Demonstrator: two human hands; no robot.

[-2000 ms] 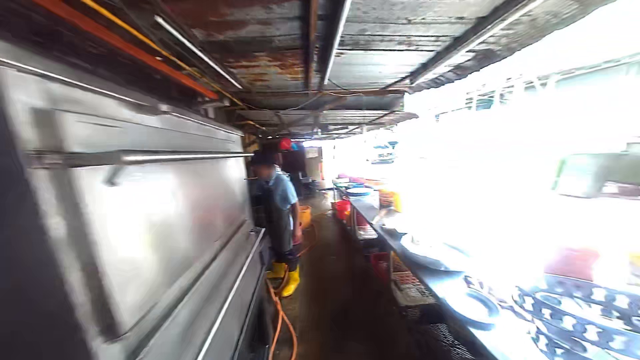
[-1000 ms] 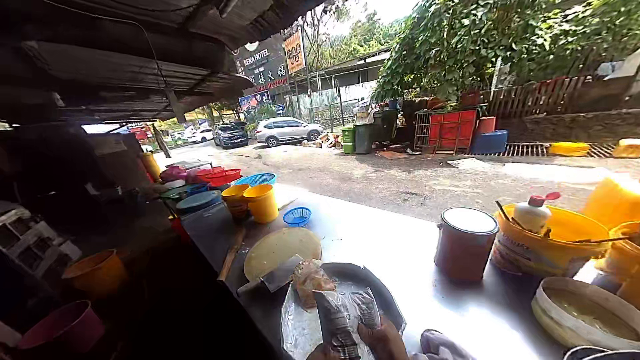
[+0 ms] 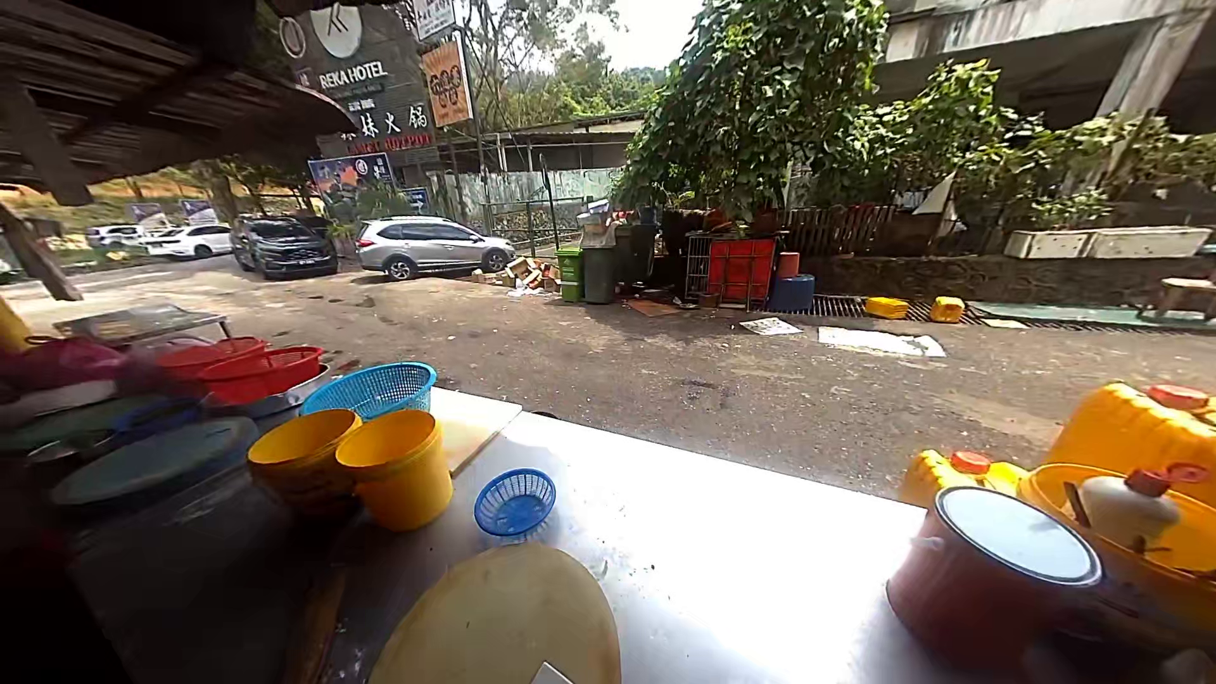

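Neither of my hands shows in the head view. A round cutting board (image 3: 508,622) lies on the metal table (image 3: 703,532) at the bottom centre, with the tip of a flat metal blade (image 3: 549,674) over its lower edge. Just beyond the board sits a small blue plastic basket (image 3: 515,503). Two yellow buckets (image 3: 404,470) stand to its left, in front of a larger light-blue colander (image 3: 372,389). At the right is a dark red pot or tin (image 3: 993,579) with a pale round top.
Red plastic baskets (image 3: 261,373) and a large round lid (image 3: 157,461) crowd the left. Yellow jerrycans (image 3: 1135,451) and a yellow tub (image 3: 1054,484) holding a white bottle (image 3: 1129,508) stand at the right. Beyond the table lie a paved road (image 3: 665,380) and parked cars (image 3: 432,247).
One second ago both my hands were at a metal basin with something in a printed wrapping; hands and basin are now out of view. The view has swung up and left since then.
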